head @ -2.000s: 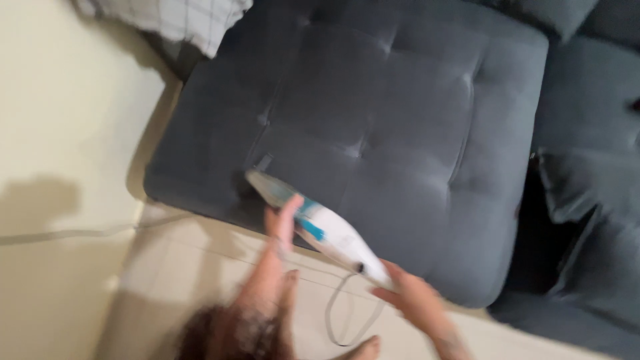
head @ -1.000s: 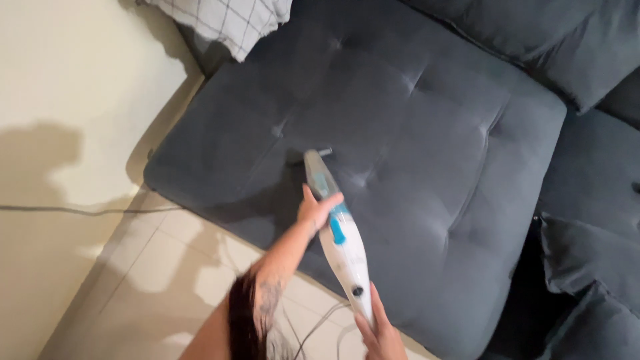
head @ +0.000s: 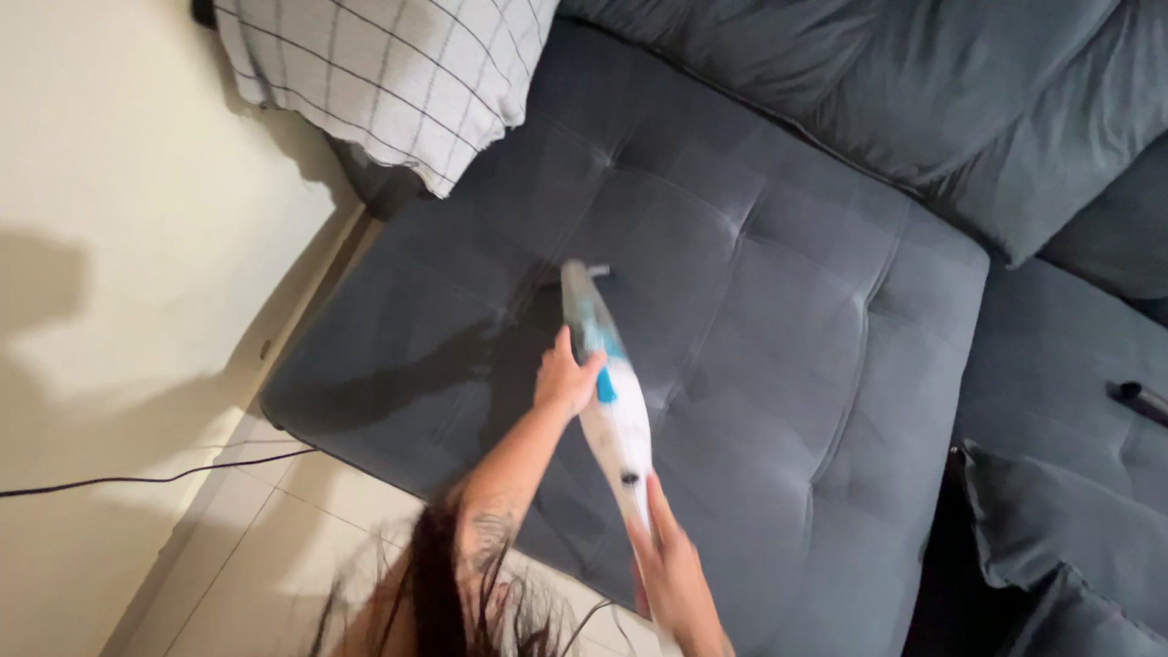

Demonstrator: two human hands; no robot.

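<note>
A white and blue handheld vacuum cleaner (head: 613, 411) is held over the dark grey tufted sofa seat (head: 803, 365), its clear front end and nozzle at the seat's surface. My left hand (head: 568, 374) grips it around the blue part near the front. Lower down, my right hand (head: 671, 566) is closed around the narrow white rear handle. Whether the nozzle touches the fabric cannot be told. Loose dark hair hides part of my left arm.
A white checked cloth (head: 383, 73) hangs at the upper left beside the wall (head: 109, 164). Dark back cushions (head: 894, 82) line the top. A black tube (head: 1141, 398) lies on the right-hand seat. A dark cord (head: 164, 478) runs from the left; another cord hangs by the floor tiles (head: 301, 529).
The vacuum cleaner has swung from a slant toward upright in the view, its nozzle now farther in over the seat. Both hands have stayed on it. The view has shifted.
</note>
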